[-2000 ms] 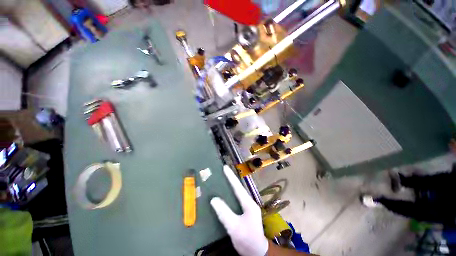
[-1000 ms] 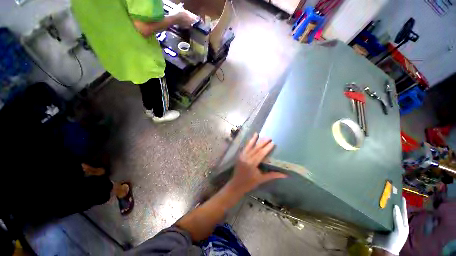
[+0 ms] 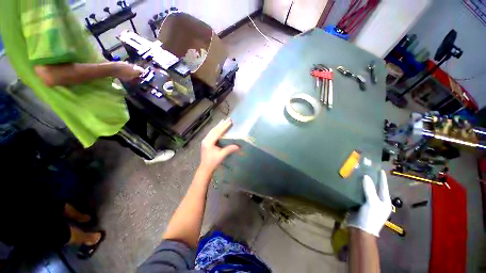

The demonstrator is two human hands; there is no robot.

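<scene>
The green machine cabinet point(image 3: 266, 176) stands in front of me. My left hand point(image 3: 216, 148), bare, rests on its near left corner with fingers spread. My right hand point(image 3: 373, 205), in a white knit glove, rests on its near right corner, fingers on the top edge. On the cabinet top lie a masking tape roll point(image 3: 302, 107), hex keys point(image 3: 325, 91) in a red holder, a yellow utility knife point(image 3: 350, 164) and two silver tools point(image 3: 351, 76) at the far side. Neither hand grips a loose object.
A person in a green shirt point(image 3: 80, 101) stands at the left beside a cardboard box point(image 3: 186, 45) and a low bench. Another person's sandalled foot point(image 3: 91, 243) is at the lower left. The machine head with rails point(image 3: 453, 130) and a red board point(image 3: 448, 229) are at the right. Cables lie below the cabinet.
The cabinet has shifted left and slightly up in the picture as the view changed. Both hands remain on its corners. The person in green now appears nearer the left edge.
</scene>
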